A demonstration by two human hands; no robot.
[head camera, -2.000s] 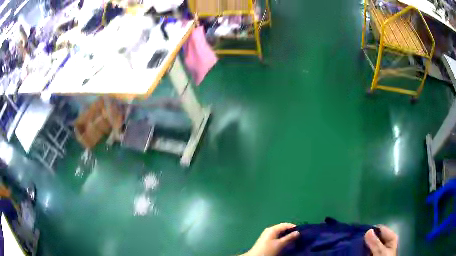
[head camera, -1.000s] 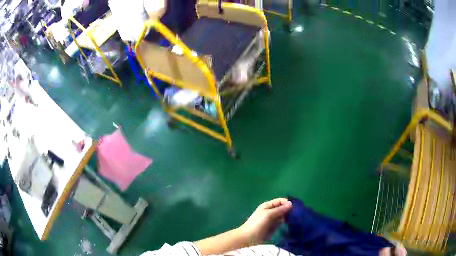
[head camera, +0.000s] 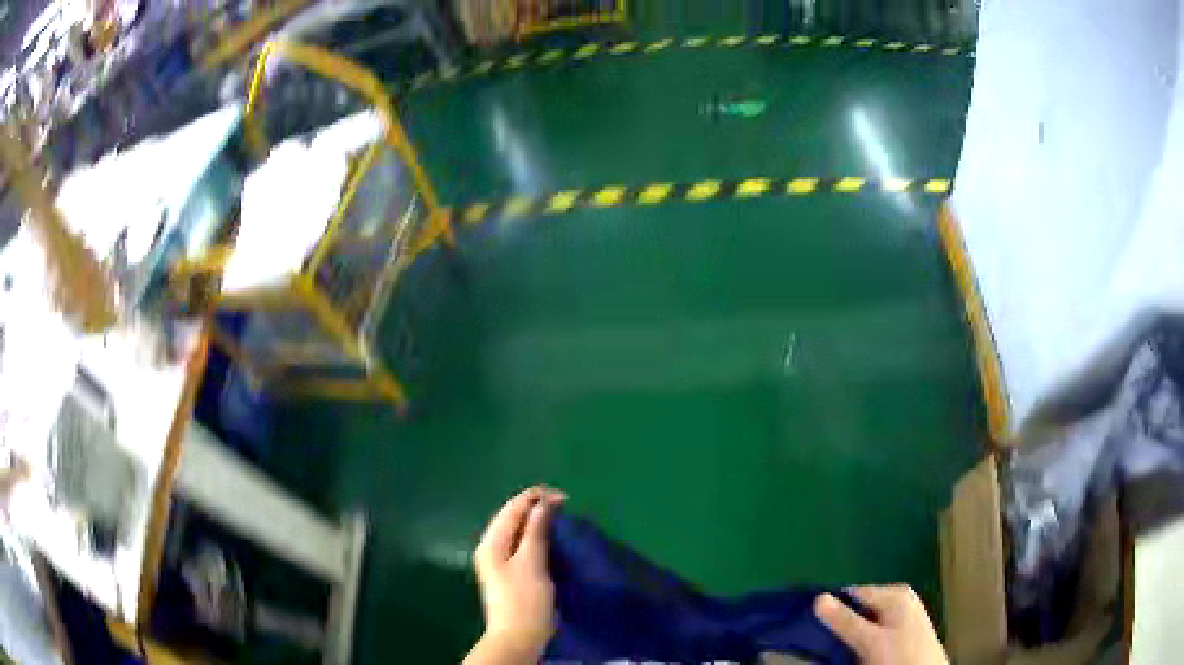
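Observation:
A navy blue garment piece [head camera: 675, 611] hangs between my two hands at the bottom of the head view. Its lower part is cut off by the frame edge. My left hand [head camera: 519, 572] pinches its left end, held higher. My right hand [head camera: 886, 624] grips its right end with the thumb on top. The cloth sags a little between the hands, above the green floor.
A yellow-framed trolley [head camera: 312, 286] with a white top stands at left. A white table [head camera: 91, 468] with a wooden edge is at lower left. Yellow-black striped lines [head camera: 649, 194] cross the green floor. A pale wall-like surface [head camera: 1078, 182], a cardboard box [head camera: 974, 559] and grey plastic [head camera: 1104, 429] are at right.
The view has moved along the aisle: the pink cloth and slatted trolley are gone, and striped floor lines now show. Both hands still hold the navy cloth, now further left.

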